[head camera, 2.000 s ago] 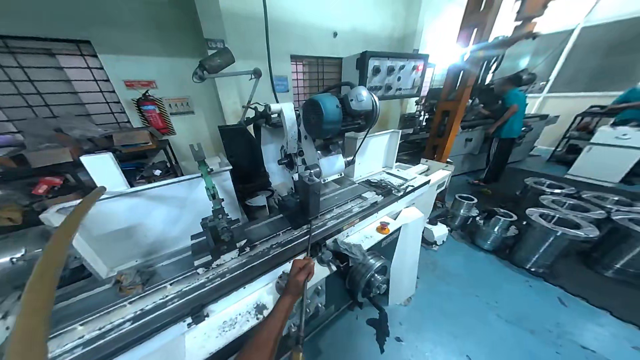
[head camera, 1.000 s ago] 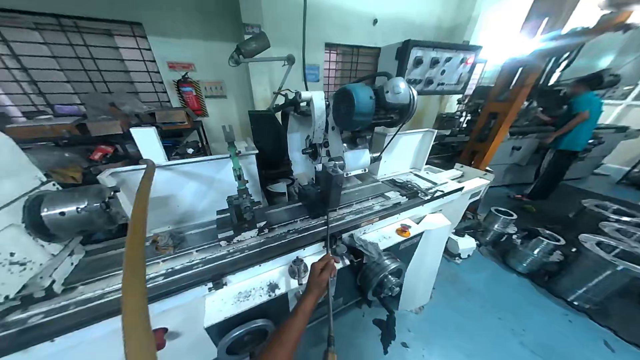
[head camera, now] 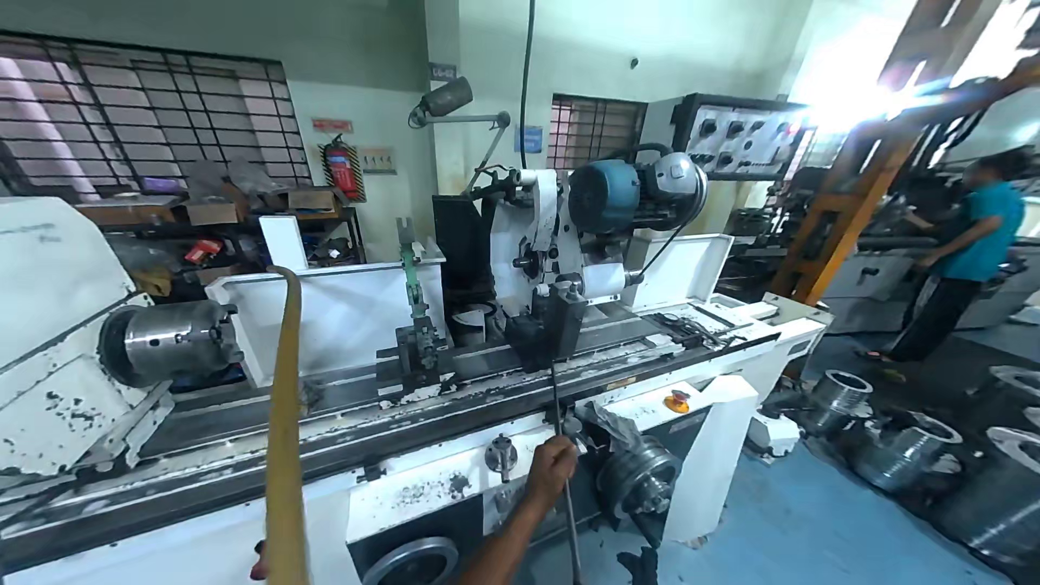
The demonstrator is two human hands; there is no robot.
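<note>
My left hand [head camera: 555, 459] is closed around a long thin metal rod [head camera: 569, 508] in front of a cylindrical grinding machine. The rod runs from below the hand up to a dark block [head camera: 566, 321] on the machine's table; its exact contact there is unclear. Behind the block stand the wheel head and a blue motor [head camera: 603, 197]. Left of it are a green-armed fixture [head camera: 414, 296] and a metal chuck [head camera: 175, 341]. A control knob [head camera: 501, 455] sits on the front panel near my hand. My right hand is out of view.
A blurry yellow-brown strap-like strip [head camera: 284, 422] crosses the near left. An orange-yellow button [head camera: 676, 401] and a flanged metal wheel [head camera: 638, 475] sit right of my hand. Metal rings [head camera: 906, 451] stand on the floor. A person [head camera: 967, 252] is at another machine, beyond an orange post [head camera: 845, 203].
The view has swung left, bringing the chuck into sight. My left hand stays closed on the rod.
</note>
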